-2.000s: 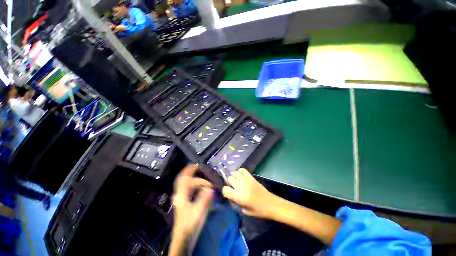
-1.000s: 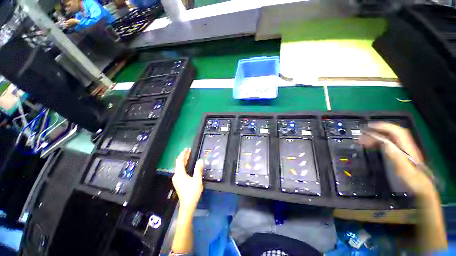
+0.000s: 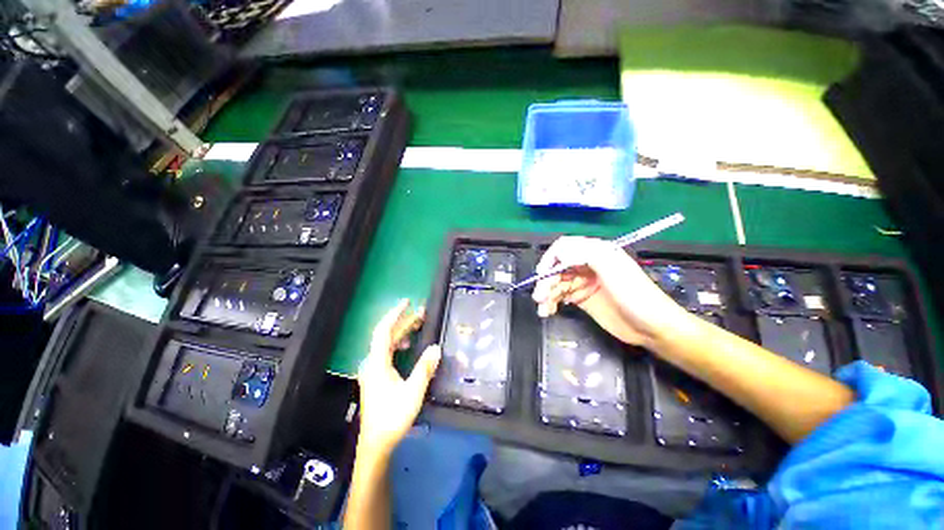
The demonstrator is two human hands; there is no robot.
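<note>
A black foam tray (image 3: 528,422) lies in front of me with several phone assemblies in its pockets. The leftmost phone assembly (image 3: 477,347) has white slanted marks on its panel and a camera area at its far end. My right hand (image 3: 585,285) holds silver tweezers (image 3: 649,229) above the tray; their tip is near the camera end of the leftmost phone. My right hand and forearm cover parts of the middle phones. My left hand (image 3: 393,378) is empty, fingers apart, at the tray's left edge.
A blue bin (image 3: 577,155) with small white pieces stands behind the tray. A second foam tray (image 3: 300,352) with phone assemblies lies at the left. A yellow-green sheet (image 3: 740,104) is at the back right. Black foam stands at the far right. A green mat (image 3: 440,202) lies underneath.
My right hand has moved from the tray's right end to its left end, and the tweezers now show clearly. My left hand stays beside the left edge. Earlier, the left tray was in front of me.
</note>
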